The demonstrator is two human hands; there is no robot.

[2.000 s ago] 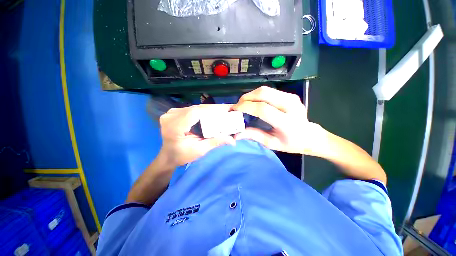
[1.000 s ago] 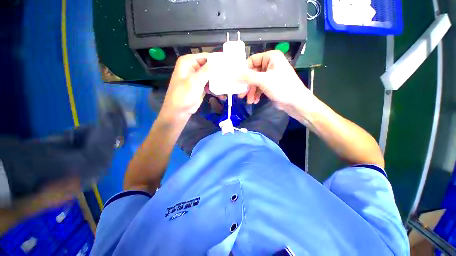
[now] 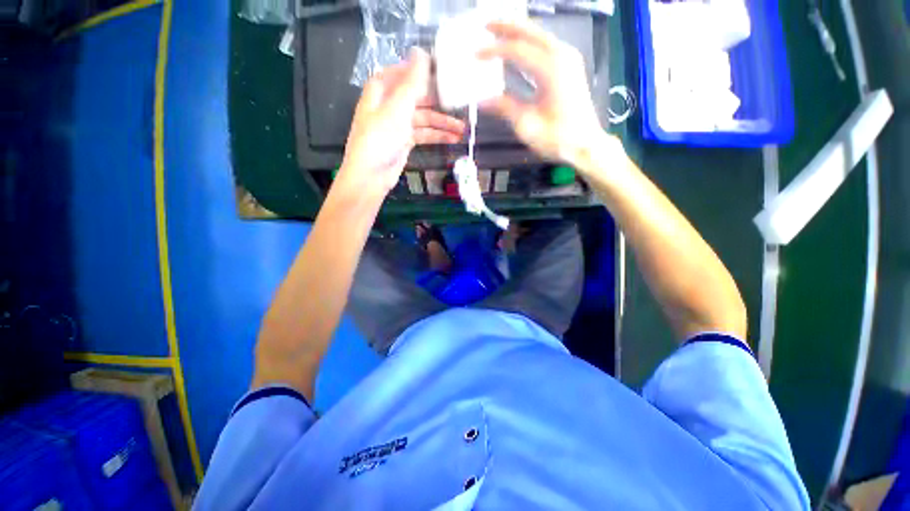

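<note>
A white power adapter is over the top of the dark machine base, near the frame's upper edge. Its bundled white cord hangs down towards me. My right hand holds the adapter at its right side, with the fingers over its upper part. My left hand is at the adapter's left side with its fingers apart; whether a fingertip touches the adapter is not clear. The adapter's pins cannot be made out.
Clear plastic film lies on the machine base. A green button is at its front right. A blue basket of white shells stands right, beside a ring. A white bar lies on the green belt.
The adapter and both hands have moved forward over the machine. My left hand's fingers have opened beside the adapter. A blurred person at the left has gone out of view.
</note>
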